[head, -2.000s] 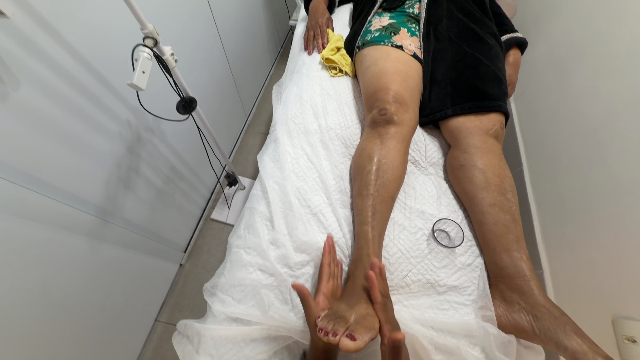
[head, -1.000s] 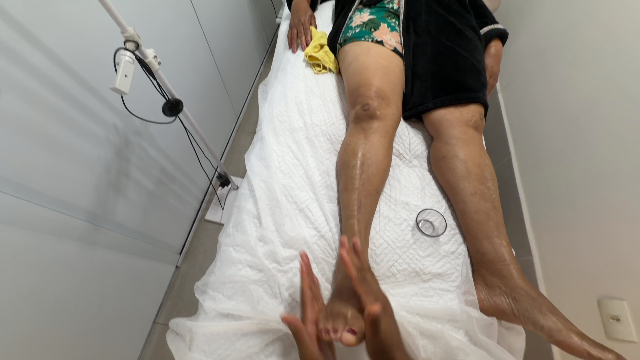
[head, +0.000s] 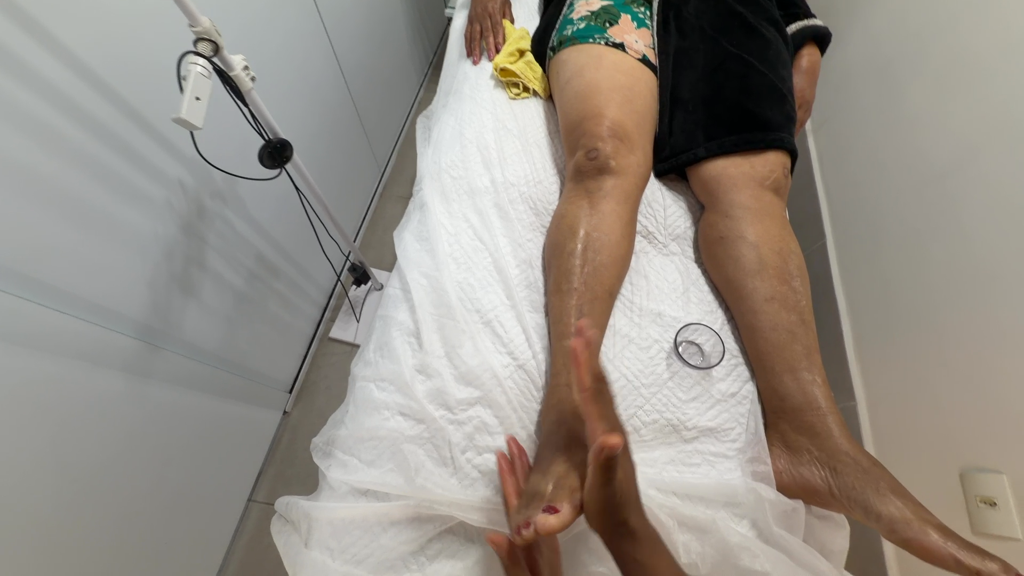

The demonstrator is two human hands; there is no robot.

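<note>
A person lies on a bed covered by a white quilted sheet, one leg stretched toward me with shiny skin. My left hand is upright at the left side of that leg's foot, partly hidden behind the toes. On the foot's other side, my right hand lies flat along the ankle, fingers extended up the leg. Neither hand is closed around the foot. A small clear bowl with a dark rim rests on the sheet between the legs. The other leg lies farther right, shiny too.
A yellow cloth lies beside the person's hand at the top. At left, a white stand with black cables is near grey panels. A wall with an outlet rises at right.
My right hand has moved up along the foot to the ankle, while my left hand is now lower beside the toes. The view has shifted somewhat. The bowl and cloth stay on the bed.
</note>
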